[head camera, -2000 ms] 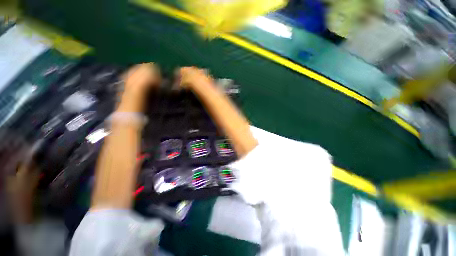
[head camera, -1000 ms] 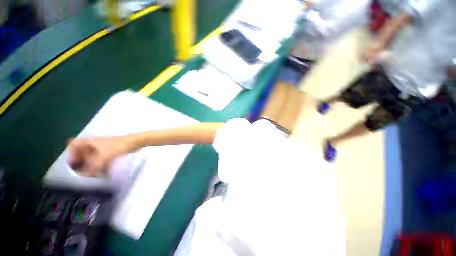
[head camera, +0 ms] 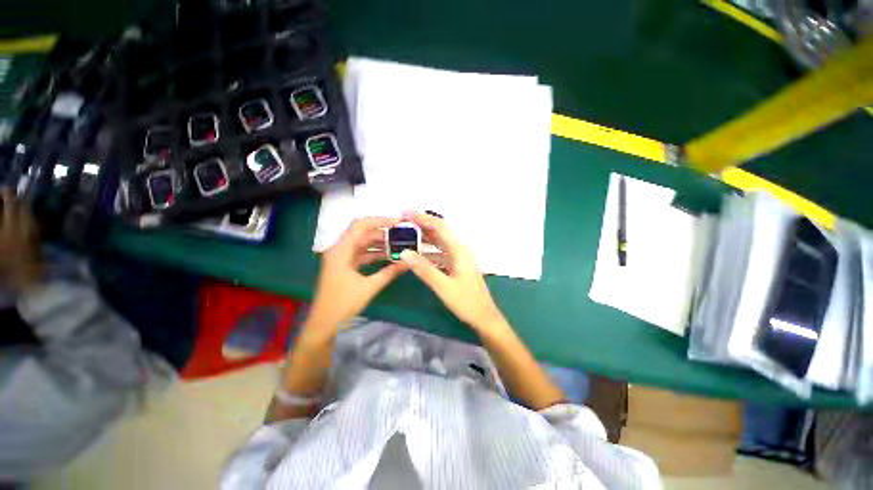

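Observation:
A smartwatch (head camera: 403,239) without a strap is held between both hands over the near edge of the white pad. Its dark screen faces up and shows a small green area low down. My left hand (head camera: 352,256) grips its left side. My right hand (head camera: 450,268) is at its right side, with the thumb at the lower part of the screen. The white pad (head camera: 450,153) lies beyond the hands. The black blister tray (head camera: 235,84) is at the upper left, with lit watches in its two nearest rows.
A pen (head camera: 622,220) lies on note paper (head camera: 639,278) at right. Beyond are clear plastic sleeves (head camera: 737,278) with a dark flat panel (head camera: 802,292) on them. A yellow post (head camera: 785,110) slants at upper right. Another person's sleeve (head camera: 72,354) is at left.
Both hands have come together in front of the body around one smartwatch. One second ago an arm reached over the white pad near the tray. The view has turned and is sharper.

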